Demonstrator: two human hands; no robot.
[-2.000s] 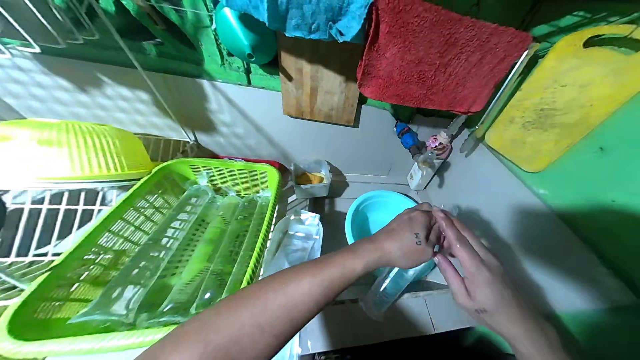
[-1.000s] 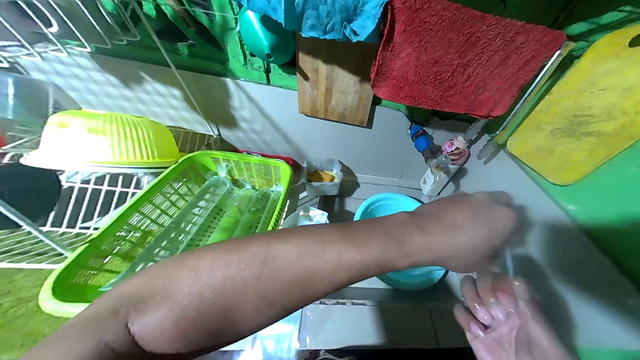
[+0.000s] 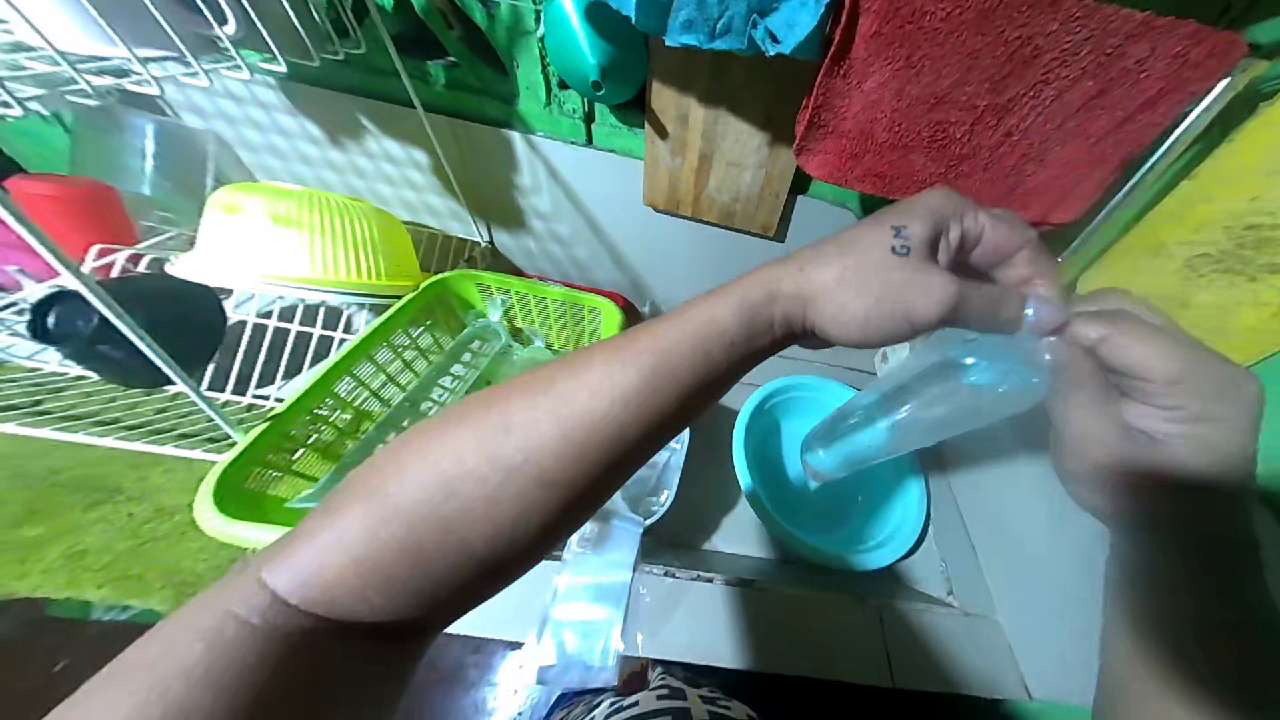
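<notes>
Between my two hands hangs a clear plastic bag (image 3: 920,405) filled with liquid, slanting down to the left over a turquoise plastic basin (image 3: 790,500). My left hand (image 3: 920,265) pinches the bag's upper end with its fingertips. Closed around the same end is my right hand (image 3: 1150,390), slightly blurred. Filled clear bags (image 3: 430,400) lie in a lime green plastic basket (image 3: 240,500) at the left, partly hidden by my left forearm. Flat clear plastic bags (image 3: 590,590) rest on the tiled edge below that forearm.
A white wire dish rack (image 3: 250,345) with a yellow ribbed bowl (image 3: 310,240) and a black container (image 3: 130,330) stands at left. Along the back hang a wooden cutting board (image 3: 715,140), a red towel (image 3: 1000,100) and a green funnel (image 3: 595,50). A yellow board (image 3: 1190,240) leans at right.
Both hands have risen, and the filled bag now hangs in plain view between them; one second ago they were lower and farther apart. The view has shifted somewhat.
</notes>
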